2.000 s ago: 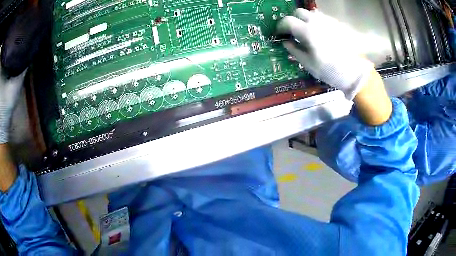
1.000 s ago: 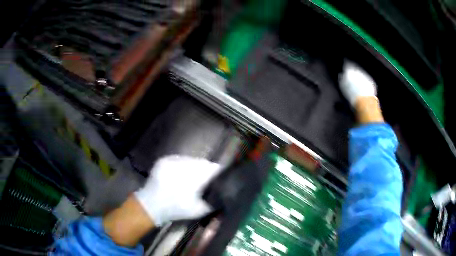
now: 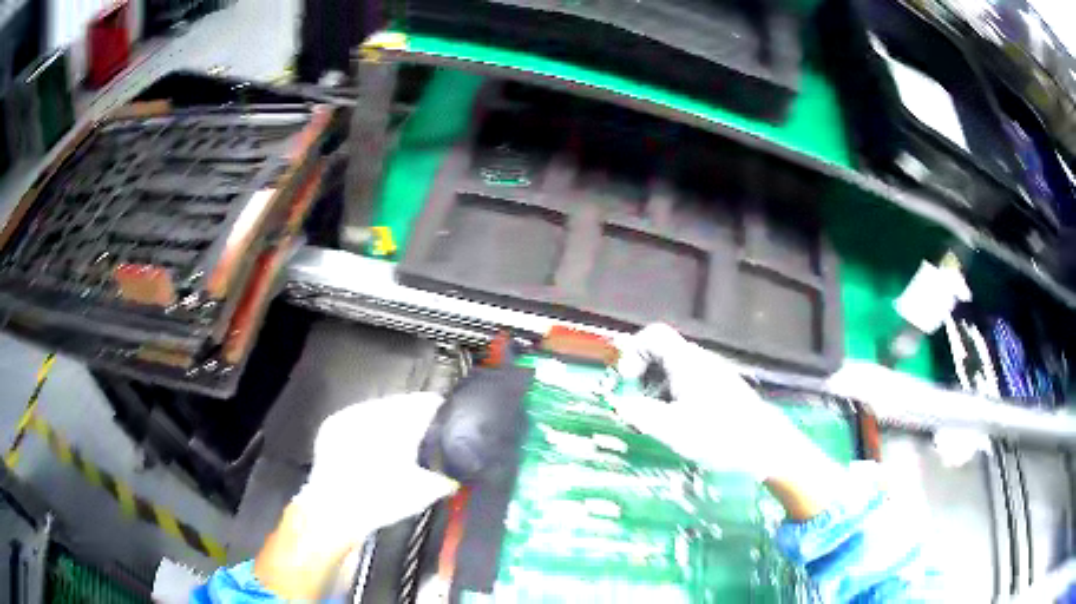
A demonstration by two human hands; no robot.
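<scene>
A green circuit board (image 3: 590,519) with white markings lies in a black carrier with red-brown edge pieces, on the conveyor. My left hand (image 3: 375,460), in a white glove, holds a dark rounded item (image 3: 472,431) at the carrier's left side; what it is cannot be told. My right hand (image 3: 696,401), also gloved, is over the board's far edge beside a red-brown piece (image 3: 581,343). A small dark thing shows at its fingertips, blurred. A black component tray (image 3: 583,260) with rectangular recesses sits behind the rail.
A stack of black carriers (image 3: 153,212) stands at the left. The silver conveyor rail (image 3: 354,281) runs behind the board. A green shelf (image 3: 708,116) with dark trays is at the back. White paper (image 3: 930,295) hangs at the right. Yellow-black tape (image 3: 118,496) marks the floor.
The view has swung up toward the shelf and carrier stack. My right hand has come back from over the component tray to the board's far edge. My left hand still holds the dark item.
</scene>
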